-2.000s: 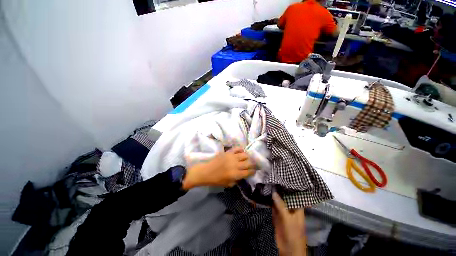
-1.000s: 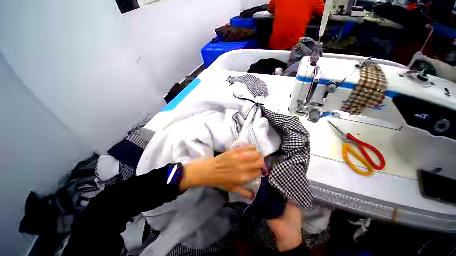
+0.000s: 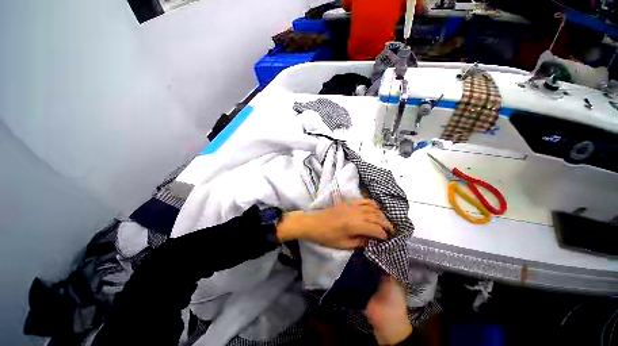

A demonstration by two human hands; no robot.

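A garment (image 3: 251, 177) lies bunched over the table's front edge, pale lining up, with black-and-white checked fabric (image 3: 379, 186) on its right side. A navy piece (image 3: 353, 280) shows between my hands. My left hand (image 3: 339, 225) lies on the lining and checked fabric, with its fingertips closed on the checked fabric. My right hand (image 3: 389, 307) is lower, slightly blurred, at the navy piece and checked edge; its fingertips are partly hidden by the cloth. The sewing machine's needle area (image 3: 400, 143) is behind and to the right, with no cloth under it.
Scissors (image 3: 474, 196) with red and orange-yellow handles lie right of the needle. A flat black object (image 3: 586, 232) is at the right table edge. A plaid scrap (image 3: 474, 107) hangs on the machine arm. A cloth pile (image 3: 88, 270) is low left. A person in orange (image 3: 374, 30) is behind.
My left hand has moved right, from the pale lining onto the checked fabric. The navy piece came into fuller view between the hands. The camera view has shifted, moving the machine left and up.
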